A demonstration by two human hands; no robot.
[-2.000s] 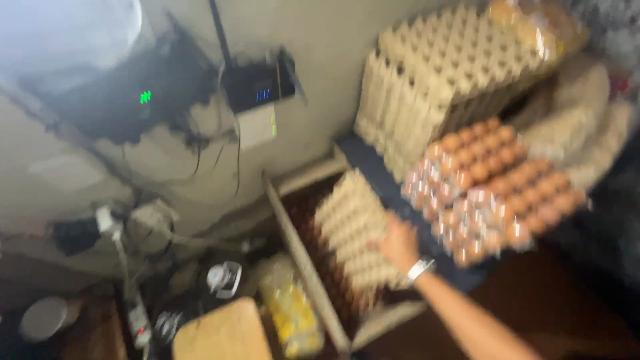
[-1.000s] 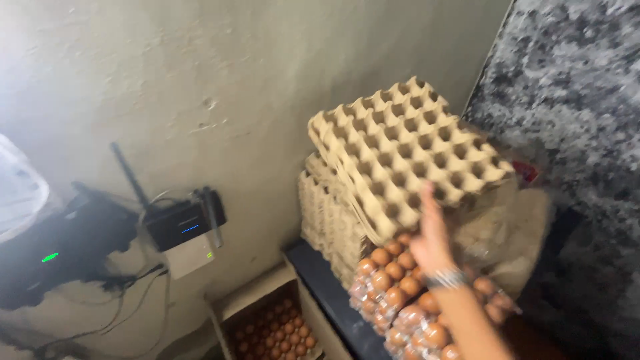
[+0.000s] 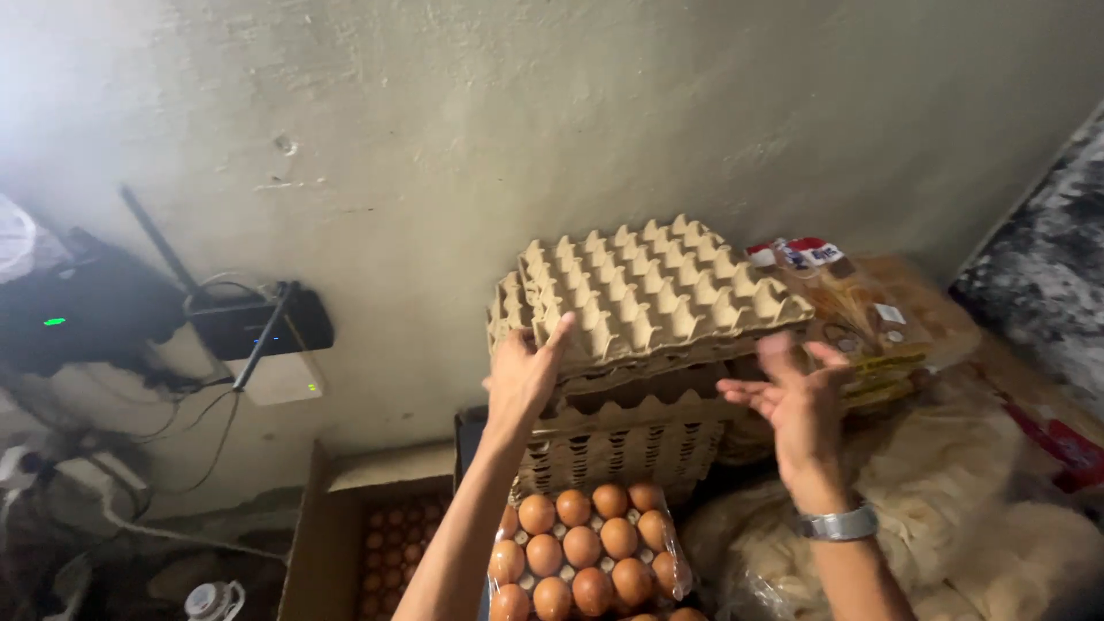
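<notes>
A stack of empty pulp egg trays (image 3: 655,289) sits, slightly askew, on more stacked trays (image 3: 621,448) against the wall. My left hand (image 3: 524,375) grips the left front corner of the upper trays, thumb on top. Near their right front corner is my right hand (image 3: 798,401), fingers spread and partly blurred, holding nothing; a metal-banded watch is on that wrist. Brown eggs in a plastic-wrapped tray (image 3: 582,548) lie in front of the stack. At the lower left, more eggs (image 3: 397,543) fill an open cardboard box (image 3: 323,526), partly behind my left forearm.
Packaged bread (image 3: 862,310) lies right of the trays, with large plastic bags (image 3: 931,492) before it. A black router (image 3: 259,323) with antennas and loose cables is on the wall at left. A white-capped container (image 3: 214,599) stands at the bottom left.
My left hand has come into view, on the upper trays. My right hand, on the tray in the box two seconds ago and at the stack one second ago, is now off to the stack's right.
</notes>
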